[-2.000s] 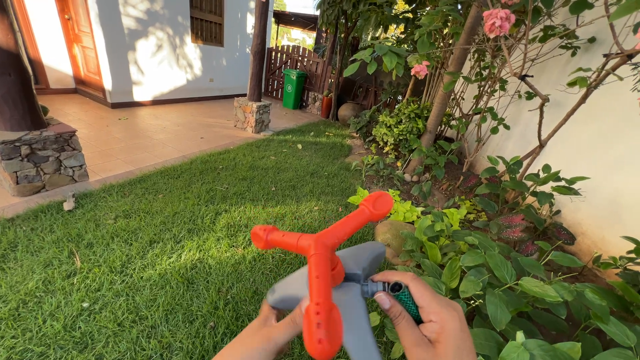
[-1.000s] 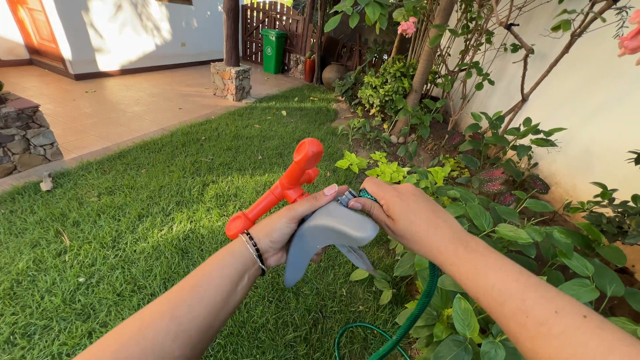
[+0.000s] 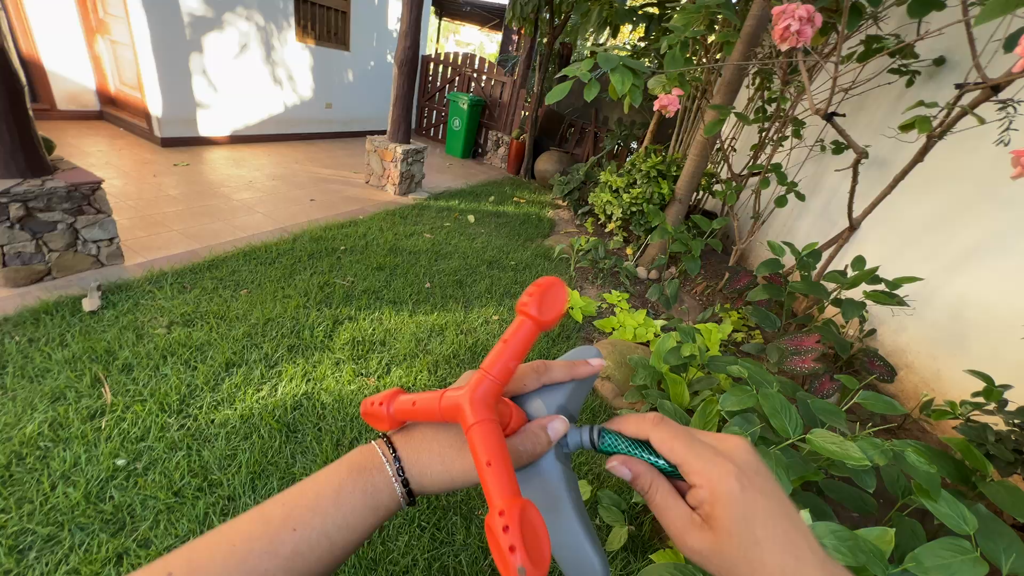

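A three-armed orange plastic lawn sprinkler head (image 3: 480, 408) sits on a grey plastic sprinkler base (image 3: 560, 488), held up over the grass. My left hand (image 3: 536, 408), with two bracelets at the wrist, grips the grey base from behind the orange arms, its thumb near the inlet. A grey hose connector (image 3: 582, 438) meets the base's side. From it runs a green garden hose (image 3: 636, 452), pinched between the thumb and fingers of my right hand (image 3: 688, 488). The rest of the hose is hidden by that hand.
Lawn grass (image 3: 280, 336) lies ahead and left. Leafy plants (image 3: 768, 424) and a white wall (image 3: 952, 264) border the right. A stone post base (image 3: 395, 164), a green bin (image 3: 464, 124) and a tiled patio (image 3: 216, 188) stand farther off; another stone base (image 3: 60, 228) is at left.
One second ago the sprinkler was tipped with its grey base toward me; now the orange arms face me. Both hands have stayed on the sprinkler and hose, and the view has shifted.
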